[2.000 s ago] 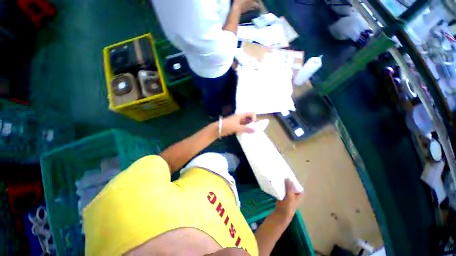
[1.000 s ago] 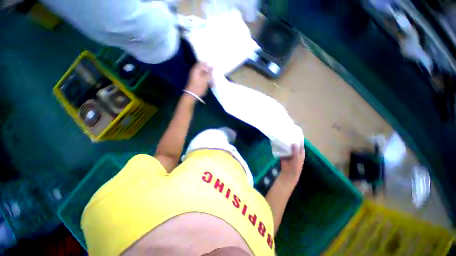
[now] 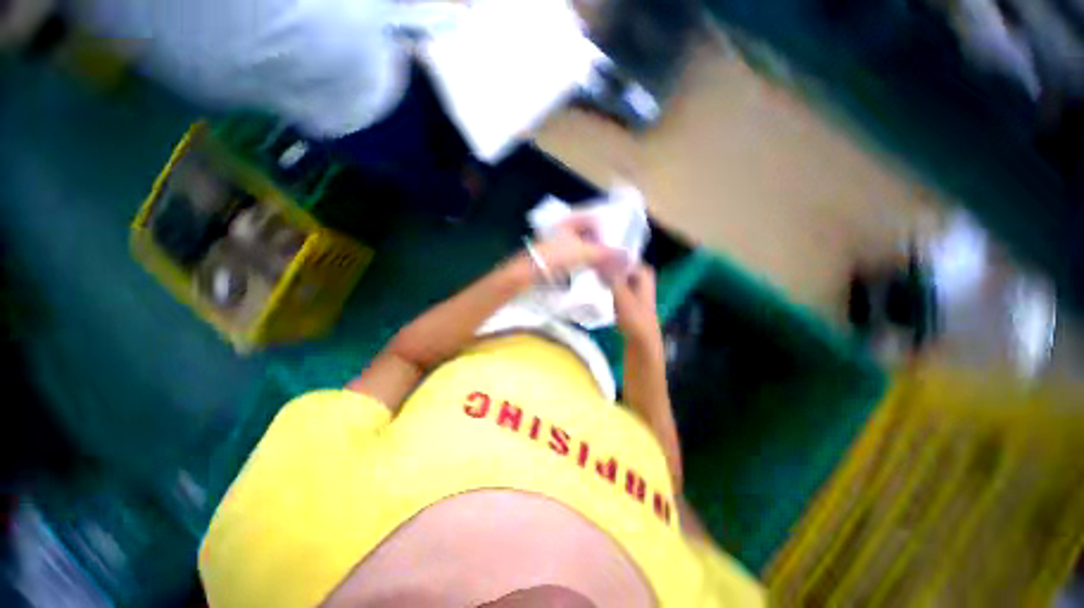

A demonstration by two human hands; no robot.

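Note:
A white bag is bunched up between my hands in front of my waist. My left hand, with a band at the wrist, holds it from the left. My right hand is close beside it on the right, with its fingers on the bag. Both hands are blurred, and their exact finger positions are hard to tell. Whether anything is inside the bag cannot be seen.
White sheets lie at the bench edge near a coworker in light clothing. The cardboard-covered bench runs right. A green crate and large yellow crate are at right; a small yellow crate is at left.
My hands have come together from wide apart. The bag, stretched out between them before, is now gathered up and nearer my body.

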